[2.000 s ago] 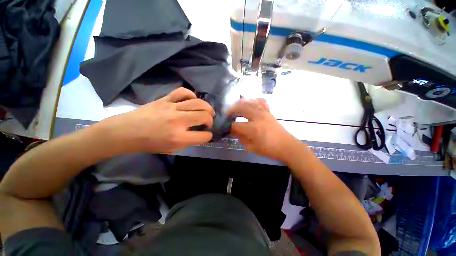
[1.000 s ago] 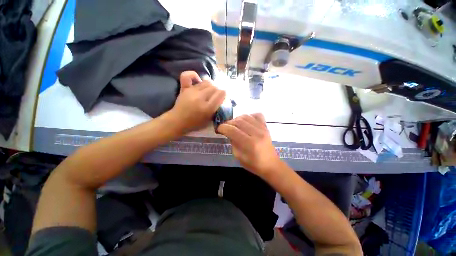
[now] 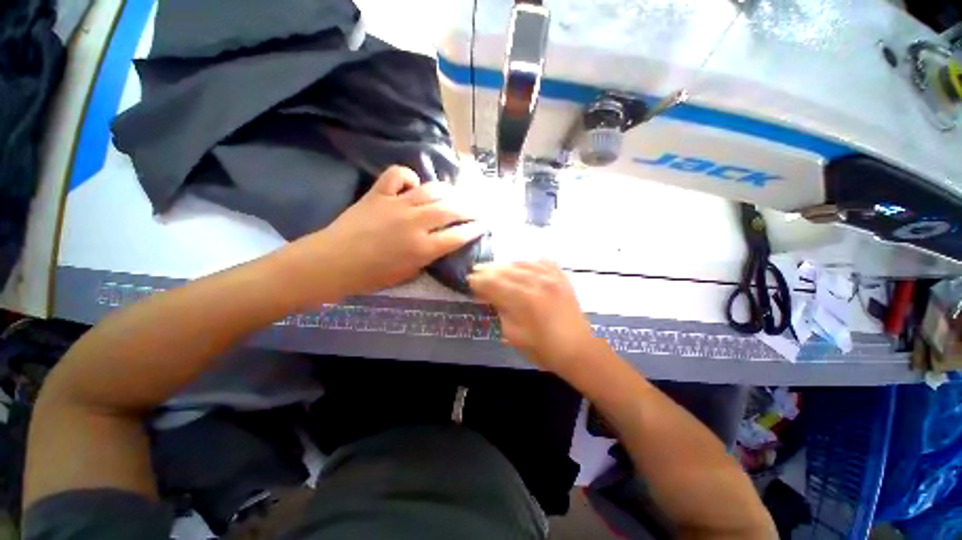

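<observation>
A dark grey garment piece (image 3: pixel 285 137) lies bunched on the white table left of the needle area, its near edge running under my hands. My left hand (image 3: pixel 406 232) presses on the cloth just left of the needle and grips its edge. My right hand (image 3: pixel 533 306) pinches the near end of the same edge with its fingertips, in front of the presser foot area. The foot and needle tip are lost in lamp glare. The sewing machine head (image 3: pixel 675 127) stands above, with a small grey block (image 3: pixel 541 195) right of the glare.
Black scissors (image 3: pixel 760 285) lie at right, beside white paper scraps (image 3: pixel 825 306) and a red stick (image 3: pixel 900 307). The table's grey ruler edge (image 3: pixel 654 343) runs in front. Dark cloth hangs at far left and lies below the table. A blue basket (image 3: pixel 844 454) stands lower right.
Since the earliest frame, my hands have moved slightly apart and the cloth edge between them is more visible. Since one second ago, my left hand has flattened over the cloth. The camera view has shifted.
</observation>
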